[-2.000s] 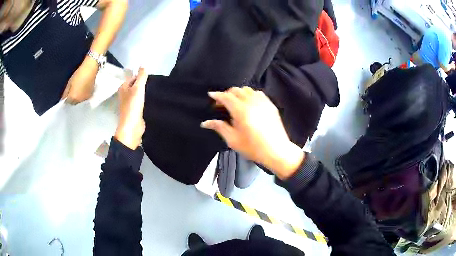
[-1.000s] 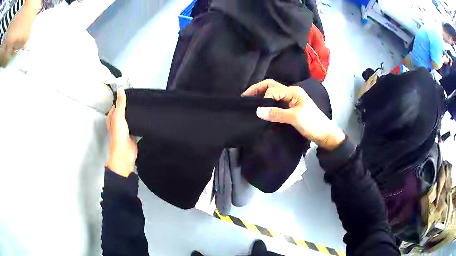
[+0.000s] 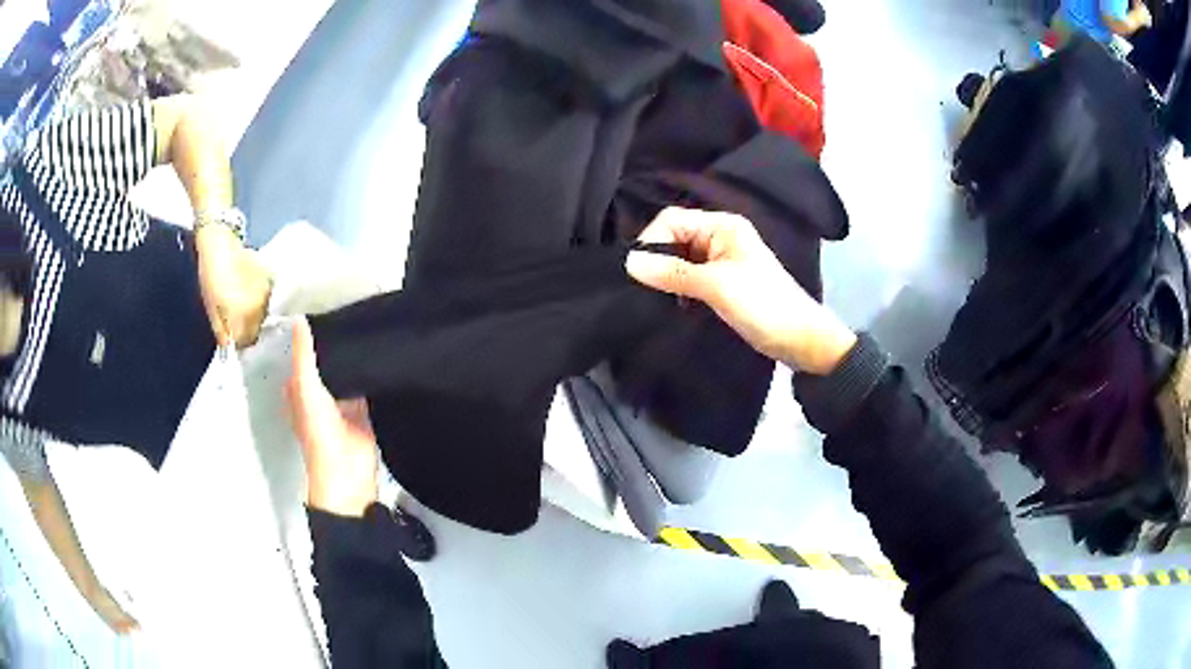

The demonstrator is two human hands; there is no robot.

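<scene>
A black garment piece (image 3: 477, 318) is held stretched sideways between my hands, in front of a large black garment pile (image 3: 523, 157). My left hand (image 3: 324, 425) grips its left end, fingers upright; the fingertips are partly behind the cloth. My right hand (image 3: 712, 272) pinches its right end between thumb and fingers. The lower part of the pile hangs below the held piece. Grey pieces (image 3: 624, 457) hang under the pile.
A co-worker in striped top and dark pinafore (image 3: 111, 327) holds a white sheet (image 3: 196, 536) at left. Red cloth (image 3: 773, 72) lies behind the pile. Another dark garment heap (image 3: 1064, 248) stands at right. Yellow-black tape (image 3: 771, 555) crosses the grey floor.
My right hand has gone from open to pinching the piece, which is now stretched between both hands. The view has shifted, and the co-worker is more fully in view than one second ago.
</scene>
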